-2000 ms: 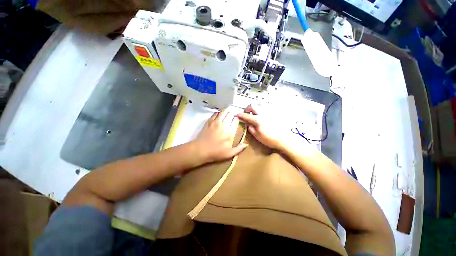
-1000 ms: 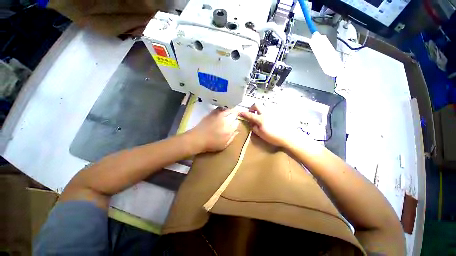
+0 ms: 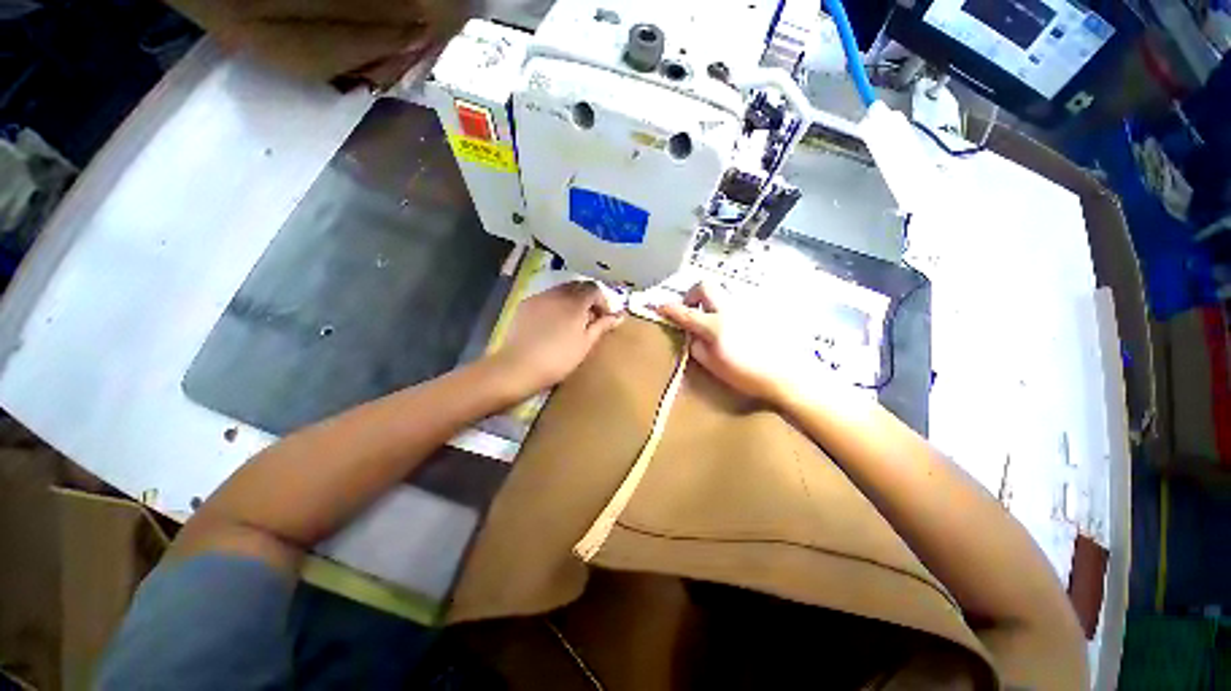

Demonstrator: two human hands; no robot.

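A brown bag body (image 3: 756, 459) lies below the white sewing machine head (image 3: 614, 162), its dark open mouth toward me. A pale binding tape (image 3: 635, 473) runs down its middle with a loose lower end. My left hand (image 3: 556, 335) is at the bag's upper left edge, fingers bent close to the machine head. My right hand (image 3: 722, 344) pinches the bag's upper end where the tape starts. The needle and the very end of the seam are hidden by the head and fingers.
A dark metal plate (image 3: 365, 270) lies left of the machine. A control screen (image 3: 1013, 41) stands behind right, near a blue air hose (image 3: 851, 54). A red-brown patch (image 3: 1088, 583) and thin tools lie at table right. Brown material (image 3: 297, 41) is heaped at far left.
My left hand has moved from on the bag beside the tape to its upper left edge, fingers more bent. My right hand stays at the tape's top. The view has shifted, so the machine appears further right.
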